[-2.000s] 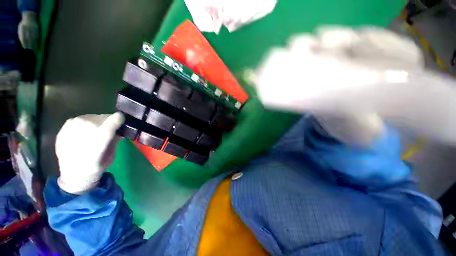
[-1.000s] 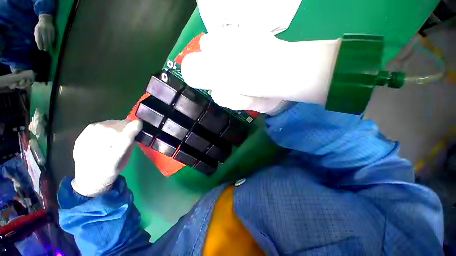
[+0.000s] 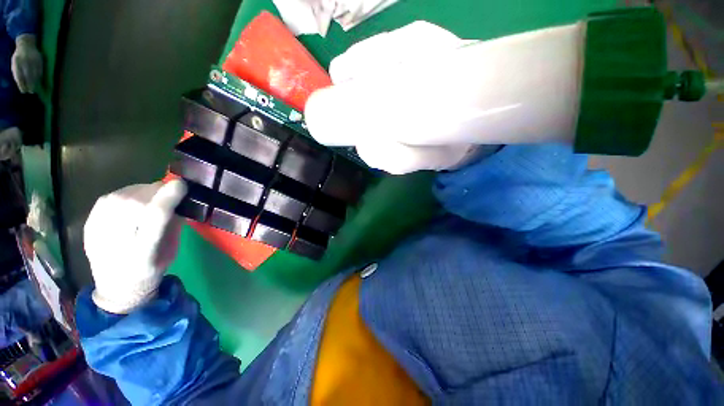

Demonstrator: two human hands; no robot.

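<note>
The circuit board [image 3: 262,100] carries rows of glossy black blocks [image 3: 240,187] and lies on an orange-red foam pad [image 3: 279,65]. My left hand [image 3: 135,238], in a white knit glove, touches the board's left end with its fingertips. My right hand [image 3: 401,95], also white-gloved, is closed around a thick white glue syringe [image 3: 524,89] with a green rear cap, held over the board's upper right edge. The glove hides the syringe's narrow end, and I cannot see the needle tip.
The green bench mat [image 3: 476,20] lies under the work, with a crumpled white cloth [image 3: 327,11] at the top. A dark conveyor belt [image 3: 119,103] runs at the left. Another person's gloved hand [image 3: 26,63] shows beyond it. A hose fitting [image 3: 687,86] leaves the cap.
My right hand has come in from the right with the syringe to the board's upper edge, then shifted, uncovering more of the pad and board. My left hand stays at the board's left end.
</note>
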